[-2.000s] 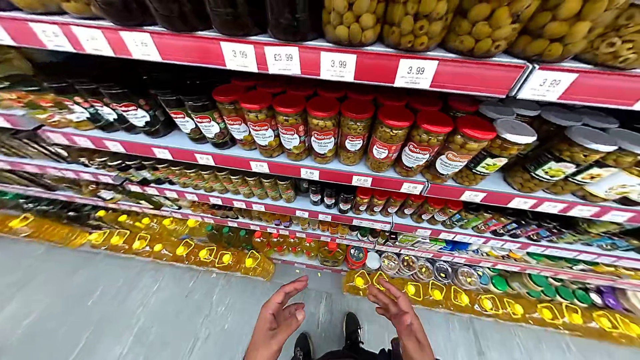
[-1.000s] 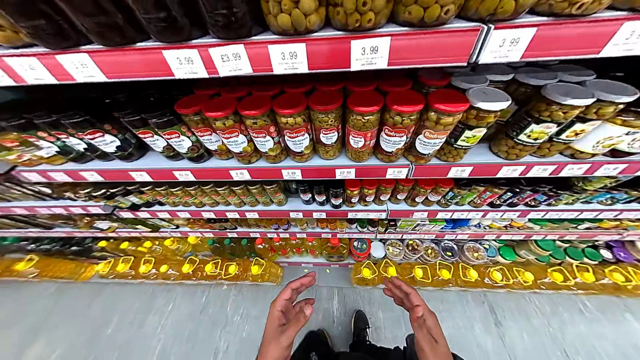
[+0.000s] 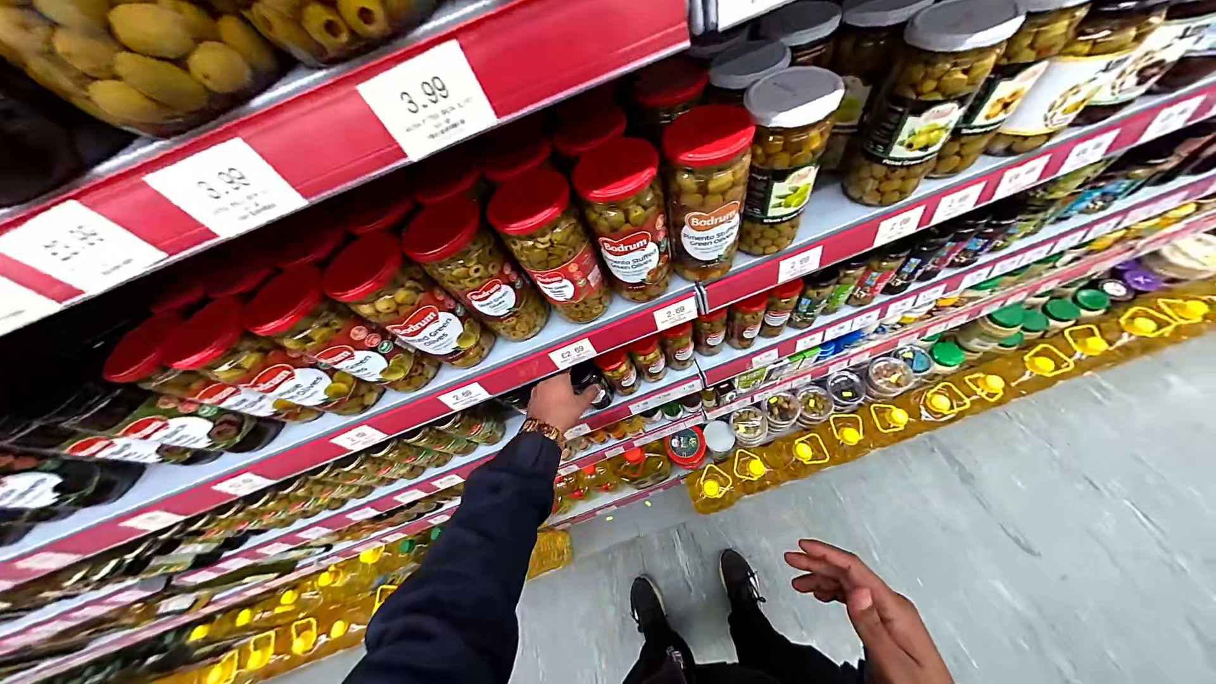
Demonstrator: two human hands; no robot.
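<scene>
My left hand (image 3: 560,404), in a dark sleeve with a bracelet at the wrist, reaches to the shelf below the large olive jars. Its fingers are at a small dark jar (image 3: 591,388); the fingertips are partly hidden, so a firm grip cannot be told. Small red-lidded jars (image 3: 619,371) stand just right of it. My right hand (image 3: 860,598) is over the floor at the lower right, fingers apart, holding nothing. Above my left hand, large red-lidded jars of green olives (image 3: 622,223) line the shelf.
Red shelf edges (image 3: 541,366) with price tags run diagonally across the view. Grey-lidded olive jars (image 3: 793,142) stand at upper right. Yellow oil bottles (image 3: 845,432) and plastic tubs (image 3: 781,408) line the bottom. My shoes (image 3: 739,578) are on the grey floor (image 3: 1045,494).
My left hand has reached forward from in front of my body to the small jars on the shelf. My right hand stays low, holding nothing. The view has tilted and come closer.
</scene>
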